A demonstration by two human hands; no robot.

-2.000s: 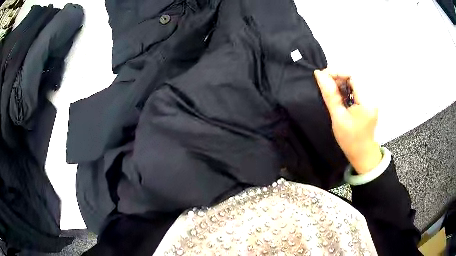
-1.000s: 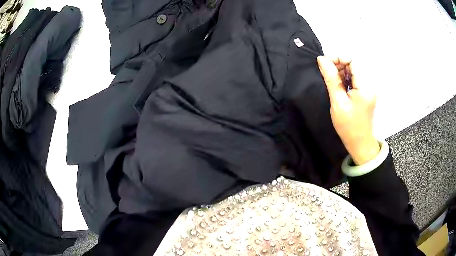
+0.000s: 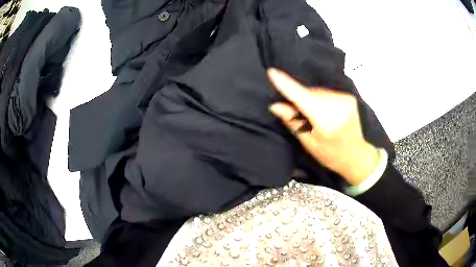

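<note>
A large dark garment (image 3: 219, 125) lies spread and wrinkled before me. A small white sticker (image 3: 302, 31) is on its upper right part, and a round button (image 3: 164, 16) is at its upper left. My right hand (image 3: 326, 125) is over the garment's right part, blurred, with thumb and index finger apart. A small dark thing (image 3: 304, 125), perhaps thread snips, shows in its curled fingers. Whether the fingertips touch the cloth is unclear. My left hand is not visible; the left sleeve runs to the garment at the bottom left.
More dark clothes (image 3: 31, 130) lie heaped at the left on the white tabletop (image 3: 412, 62). Speckled grey floor (image 3: 438, 156) shows beyond the table's right edge. A tan box-like thing (image 3: 455, 247) is at the bottom right corner.
My right hand has moved left from the garment's right edge onto the cloth, and its thumb and index finger have spread. The white sticker has shifted up and slightly left.
</note>
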